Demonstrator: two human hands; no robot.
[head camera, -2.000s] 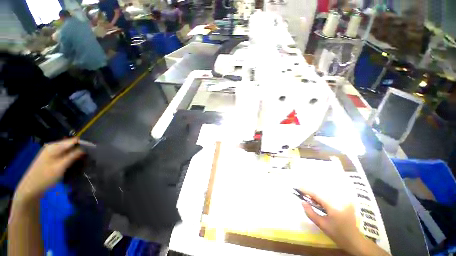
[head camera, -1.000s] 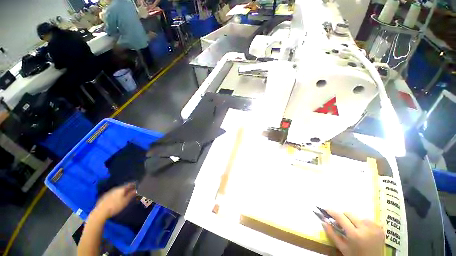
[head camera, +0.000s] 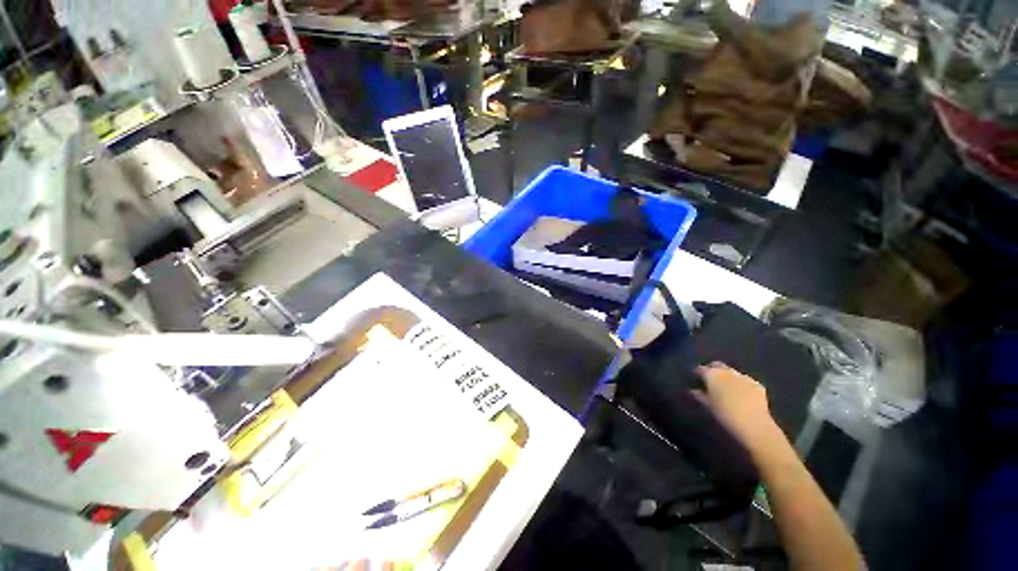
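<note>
My right hand is at the right, with its fingers closed on the edge of a black panel beside the black panel stack. The fingertips are partly hidden against the dark material. The thread snips lie on the white template board, out of my hands. The small yellow-edged clamp frame is at the board's left, by the white sewing machine head. My left hand is out of the picture.
A blue bin with black pieces and pale card stands beyond the dark grey machine table. Crumpled clear plastic lies right of the stack. A tilted screen stands behind the table. Brown material is piled at the back.
The view has swung right. My right hand has let go of the snips and moved from the board to the black panels. My left hand and the left blue bin have left the picture.
</note>
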